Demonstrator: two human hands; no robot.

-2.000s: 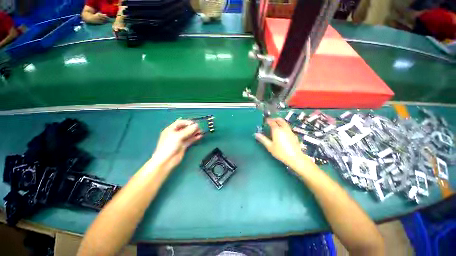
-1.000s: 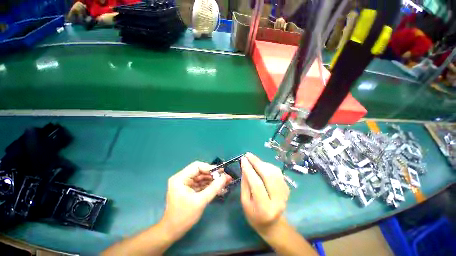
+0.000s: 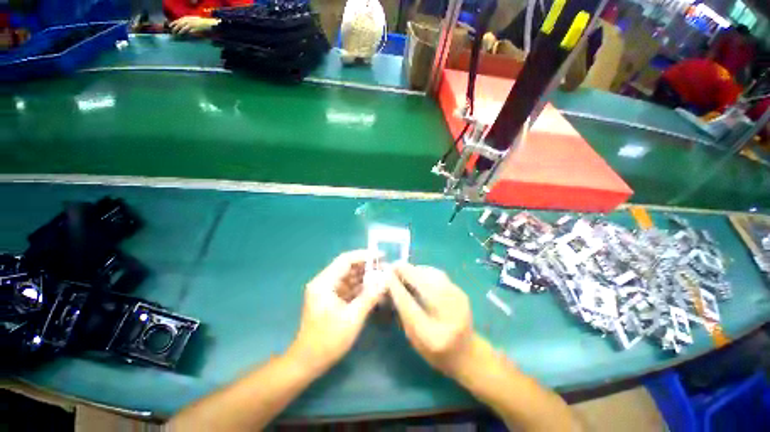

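My left hand (image 3: 338, 305) and my right hand (image 3: 429, 310) are close together at the middle of the bench. Both grip the lower edge of a white frame-shaped insert (image 3: 390, 231), its open rectangle pointing away from me. A dark part, mostly hidden, lies behind and below my fingers. Black plastic housings (image 3: 156, 337) are heaped at the left. More silver-white inserts (image 3: 598, 297) are piled at the right. The electric screwdriver (image 3: 528, 93) hangs at the upper right, its bit above the bench, touching nothing I can see.
A small pale strip (image 3: 500, 302) lies right of my hands. A red-orange block (image 3: 549, 164) stands on the green conveyor belt (image 3: 253, 126) beyond the bench. A stack of black trays (image 3: 272, 42) and people in red are across it. A blue crate (image 3: 718, 401) is at lower right.
The hands have come together from either side. The frame now shows flat and white instead of edge-on. The screwdriver hangs farther from the hands than one second ago.
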